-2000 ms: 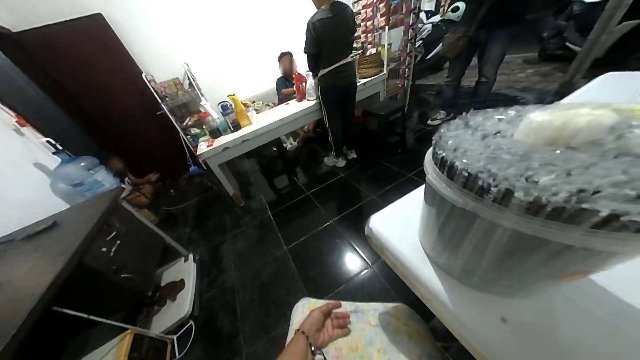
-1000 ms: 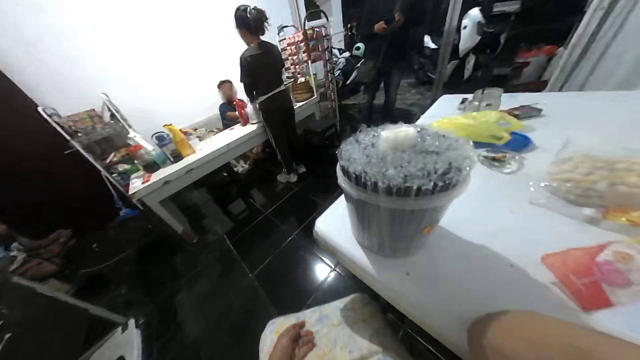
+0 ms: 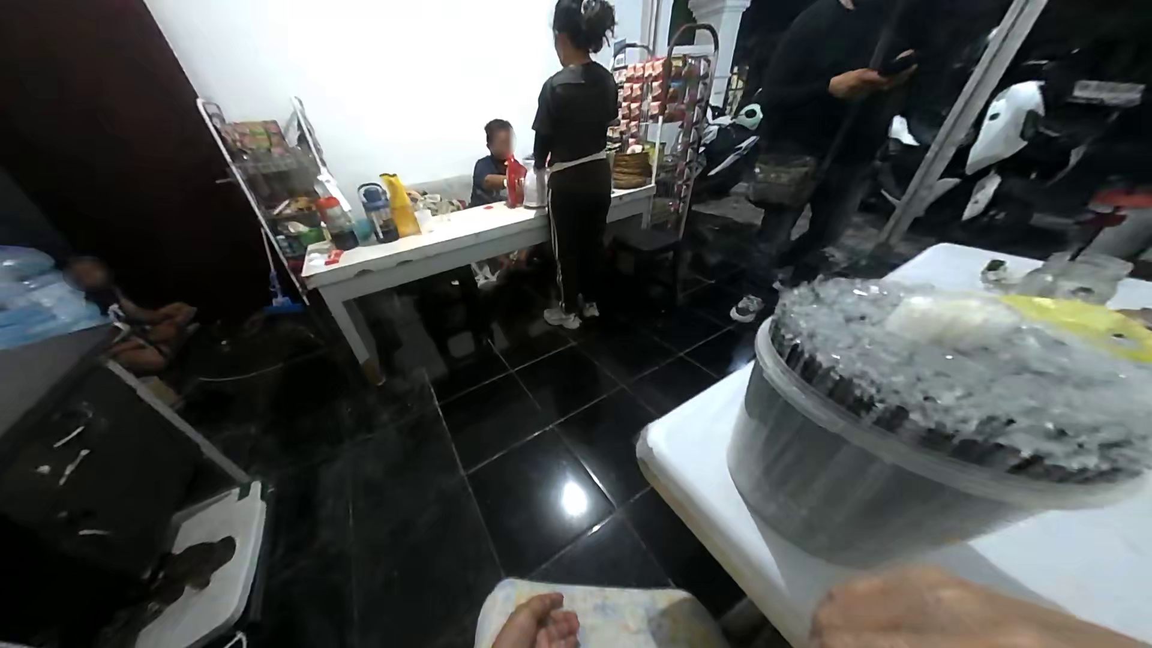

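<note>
A clear plastic tub [image 3: 864,486] full of thin dark sticks stands on a white table [image 3: 693,486] at the right. Crumpled clear plastic covers the stick tops, with a whitish lump [image 3: 954,319] on it. My right hand [image 3: 927,607], blurred and cut by the lower edge, is over the tabletop just in front of the tub; its fingertips and anything in its grasp cannot be made out. Low in the middle, my left hand [image 3: 542,623] rests palm up with loosely curled fingers over a pale patterned seat or cloth [image 3: 621,607], with nothing seen in it.
Glass jars [image 3: 1080,274] and a yellow plastic bag [image 3: 1089,324] lie behind the tub. A long white table [image 3: 450,238] holds bottles and jugs. One person [image 3: 580,117] stands there, another [image 3: 490,171] sits behind it. A third [image 3: 819,108] stands near motorbikes. A dark cabinet [image 3: 90,450] is at left.
My right hand has come into view near the tub; one second ago only part of that arm showed at the lower right. My left hand stays low over the patterned surface. The view has swung about.
</note>
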